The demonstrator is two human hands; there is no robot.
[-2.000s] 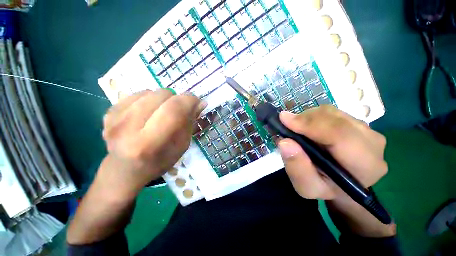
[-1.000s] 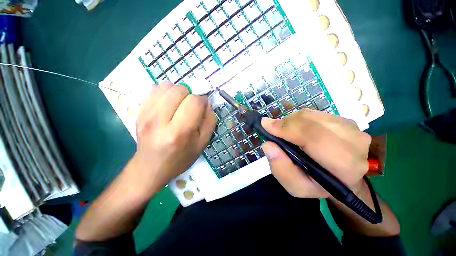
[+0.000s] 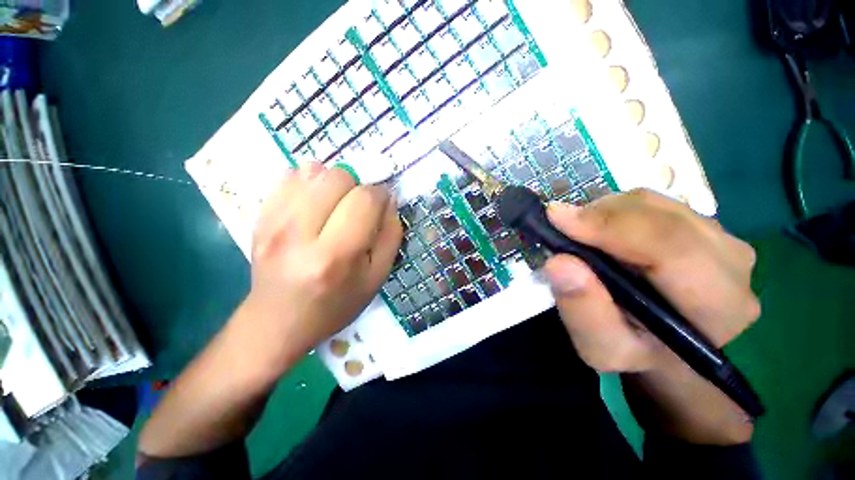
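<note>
A white carrier tray [image 3: 689, 178] holds two green-edged PCB panels; the lower panel [image 3: 473, 220] lies between my hands. My right hand [image 3: 656, 281] grips a black soldering iron [image 3: 637, 295], its metal tip over the top edge of the lower panel near the green centre strip. My left hand [image 3: 323, 248] is closed over the panel's left side, with a green band [image 3: 348, 172] on one finger. Thin solder wire [image 3: 112, 170] runs in from the left to this hand; its fingertips are partly hidden.
Upright grey-white trays [image 3: 70, 244] stand at the far left. Green-handled pliers [image 3: 814, 150] lie at the right, below a black object [image 3: 802, 23]. A clear bag-like item [image 3: 70, 431] is at the lower left. My dark-clothed lap is below the tray.
Since one second ago, the iron and my right hand have moved right and the tip slightly up. The red object by my right wrist is no longer visible. My left hand has barely moved.
</note>
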